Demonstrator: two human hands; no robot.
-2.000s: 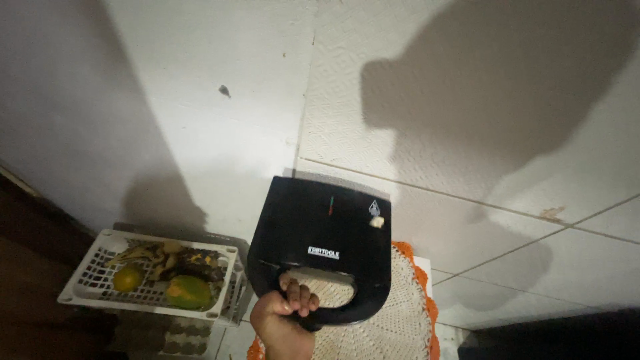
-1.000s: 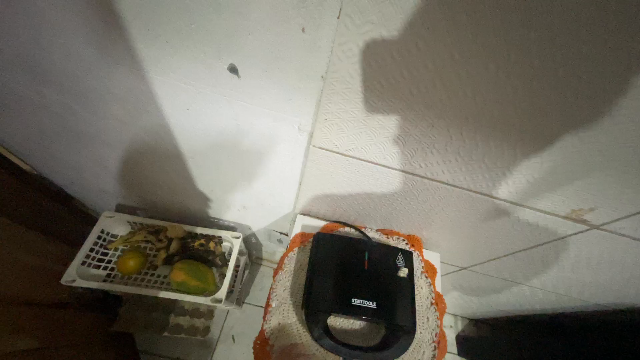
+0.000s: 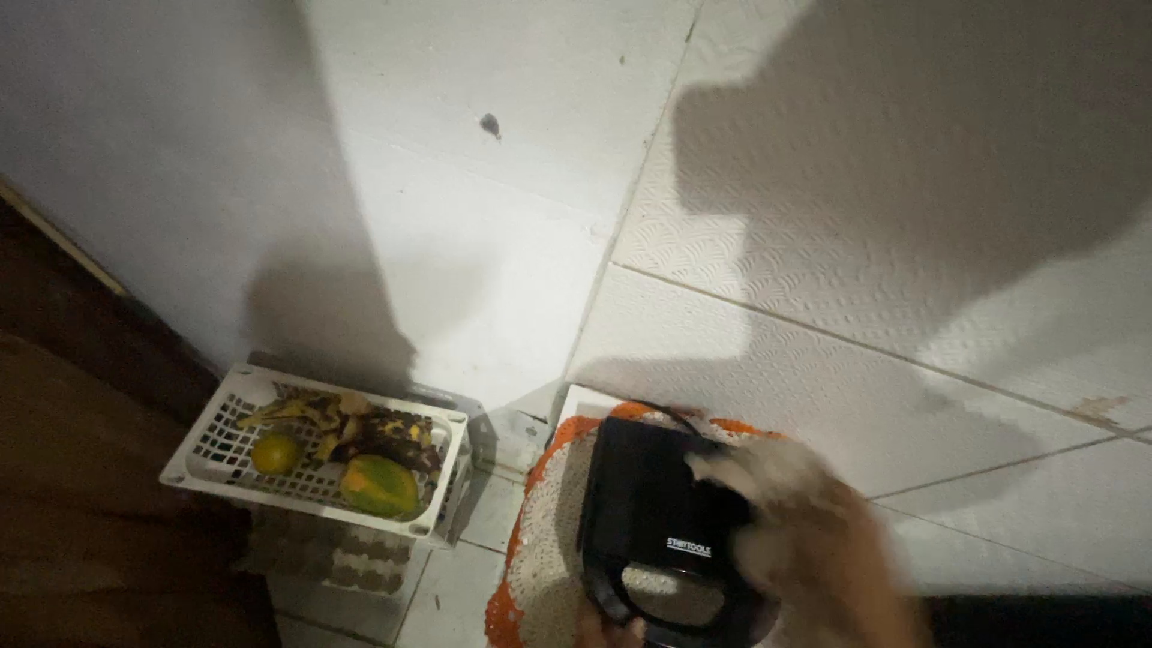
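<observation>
A black sandwich maker [image 3: 643,486] with a looped handle lies on a round crocheted doily [image 3: 544,540], cream with an orange border, over a white surface. My right hand [image 3: 801,522], blurred, is over the right side of the sandwich maker; a pale crumpled thing, perhaps a cloth, shows at its fingers. Whether the hand grips it cannot be made out. At the bottom edge, fingers of my left hand [image 3: 612,630] are by the lower left of the handle, mostly out of view.
At left stands a white plastic basket [image 3: 297,506] with a papaya [image 3: 380,486], a round yellow-green fruit [image 3: 276,453] and overripe bananas [image 3: 382,432]. An egg tray [image 3: 364,562] sits below it. Brown wood [image 3: 108,504] borders the left; tiled wall [image 3: 684,333] rises behind.
Two seconds ago a hand held the sandwich maker by its handle; one second ago it lay on the doily with no hand clearly on it. Now both hands are at it.
</observation>
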